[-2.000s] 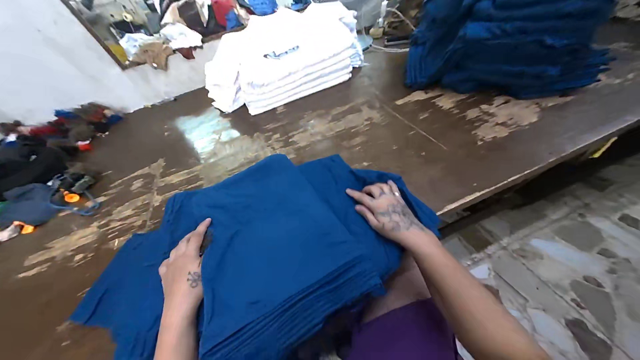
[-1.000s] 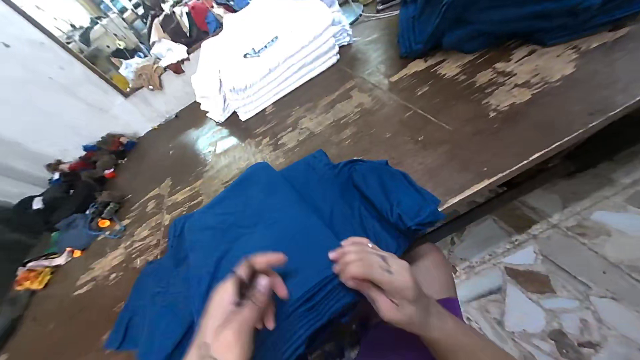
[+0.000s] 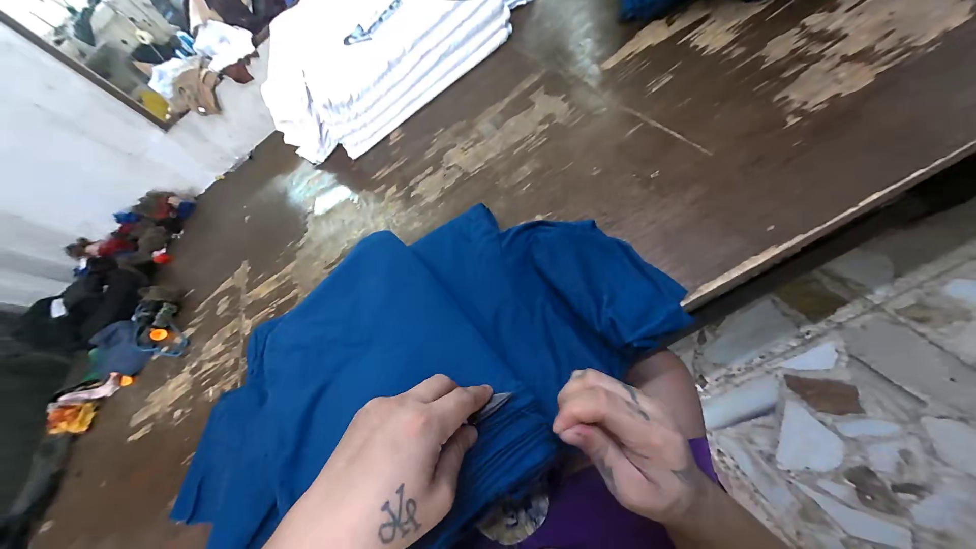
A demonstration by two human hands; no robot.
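A stack of blue cloth garments [image 3: 366, 328] lies at the table's near edge, its many layered hems showing at the front. My left hand [image 3: 415, 450] rests over the front of the stack, thumb and forefinger together on a small, pale, pointed thing [image 3: 494, 404], perhaps a blade; most of it is hidden by the fingers. Just right of the layered edges is my right hand [image 3: 629, 446], its fingers curled and tips pressed together. Whether it pinches a thread or a bit of cloth cannot be seen.
Behind the stack, folded white shirts [image 3: 396, 76] are piled on the worn brown table [image 3: 496, 152]. Mixed cloth scraps [image 3: 114, 290] lie along the wall at left. The table's edge [image 3: 823, 229] runs at right above a stone-patterned floor [image 3: 839, 427].
Both hands were spread flat on the blue stack two seconds ago; now they are close together at its front edge with fingers closed. The view has tilted and come nearer.
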